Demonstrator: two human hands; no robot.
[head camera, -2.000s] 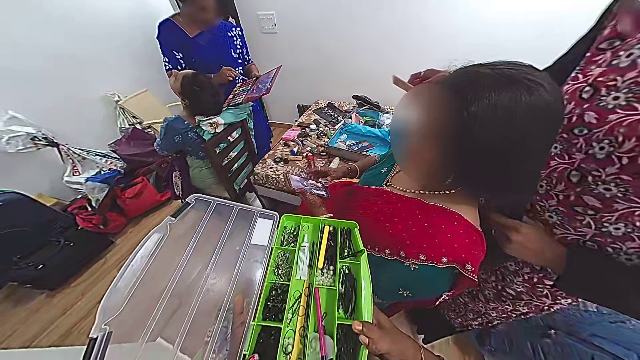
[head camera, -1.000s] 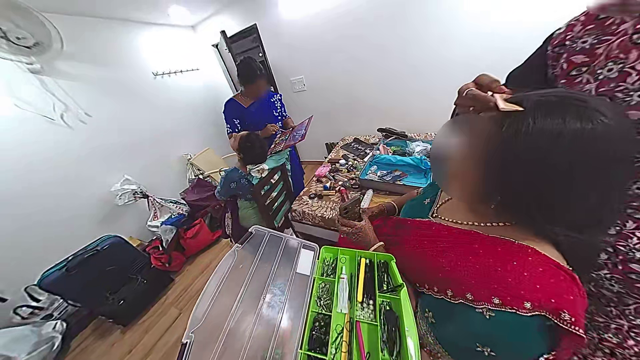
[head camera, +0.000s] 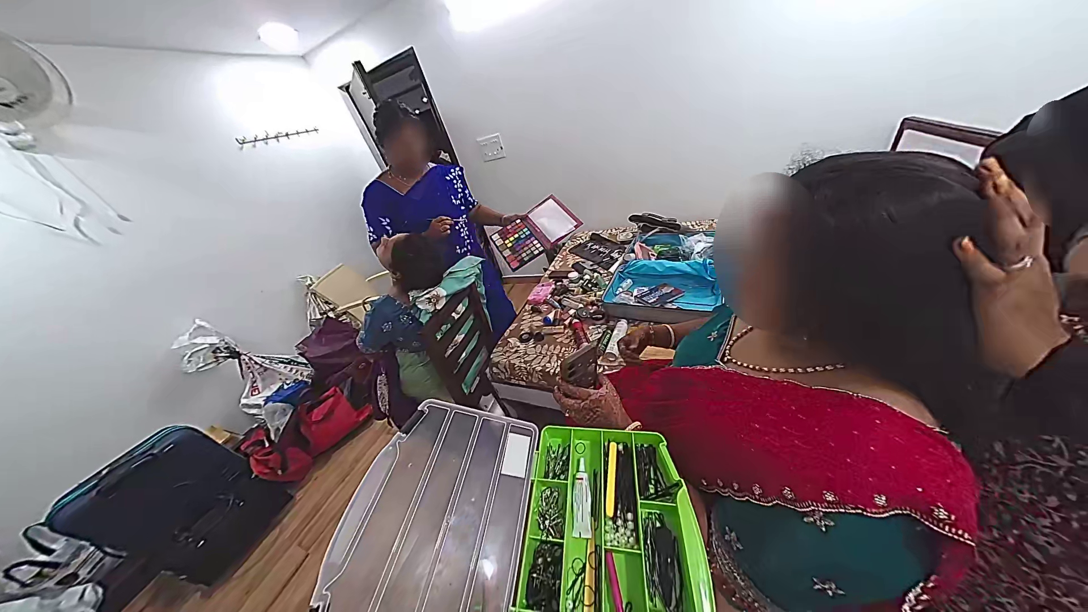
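Observation:
Neither my left hand nor my right hand is in view. Low in the view, nearest to me, is a green compartment organizer box (head camera: 699, 544) with its clear plastic lid (head camera: 433, 518) folded open to the left. Its compartments hold dark hairpins (head camera: 661, 552), a white tube (head camera: 581, 503), a yellow stick (head camera: 611, 480), a pink stick (head camera: 614, 582) and small pale beads. Beside it sits a person in a red and teal garment (head camera: 790, 433), holding a phone (head camera: 580, 367). Another person's hand (head camera: 1011, 280) rests on the seated person's dark hair.
A patterned table (head camera: 527, 361) carries cosmetics and a blue-lined open case (head camera: 663, 285). Behind, a person in blue (head camera: 425, 200) holds a colour palette (head camera: 520, 244) near someone on a wooden chair (head camera: 459, 348). Bags (head camera: 336, 416) and a dark suitcase (head camera: 157, 493) lie on the floor at left.
The view has swung upward and left. The hand that held the green box's right edge two seconds ago is out of view. The other person's hand has moved back over the seated person's hair.

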